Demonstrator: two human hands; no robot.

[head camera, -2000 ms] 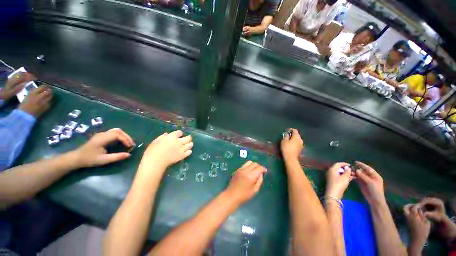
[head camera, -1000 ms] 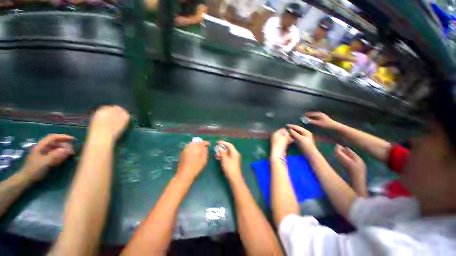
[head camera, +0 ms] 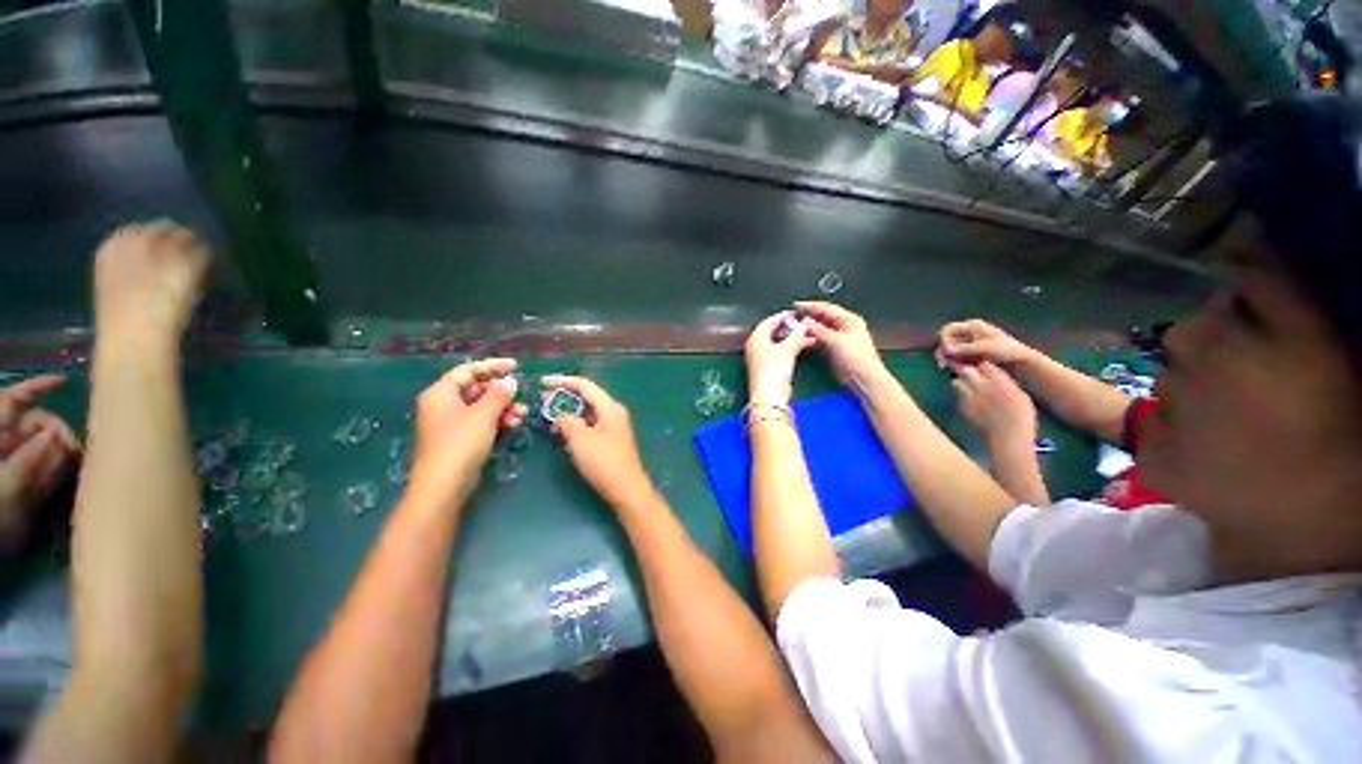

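Note:
My left hand (head camera: 460, 418) pinches a small white part (head camera: 510, 387) at its fingertips, partly hidden by them. My right hand (head camera: 595, 433) holds a clear squarish frame (head camera: 562, 403) with a darker centre between thumb and fingers. The two hands are close together, not touching, above the green bench (head camera: 493, 597). Loose clear plastic parts (head camera: 269, 478) lie to the left of my left hand, and a few lie between and beside my hands.
Beyond the bench runs a dark belt (head camera: 523, 224) bearing spaced clear units (head camera: 831, 282). A green post (head camera: 239, 179) stands at left, beside a neighbour's raised hand (head camera: 150, 276). At right, a white-shirted person (head camera: 1031, 642) works over a blue mat (head camera: 814, 466).
The view has turned right. The white square that lay on the bench two seconds ago appears to be in my left hand. My right hand has come back from the belt edge towards my left.

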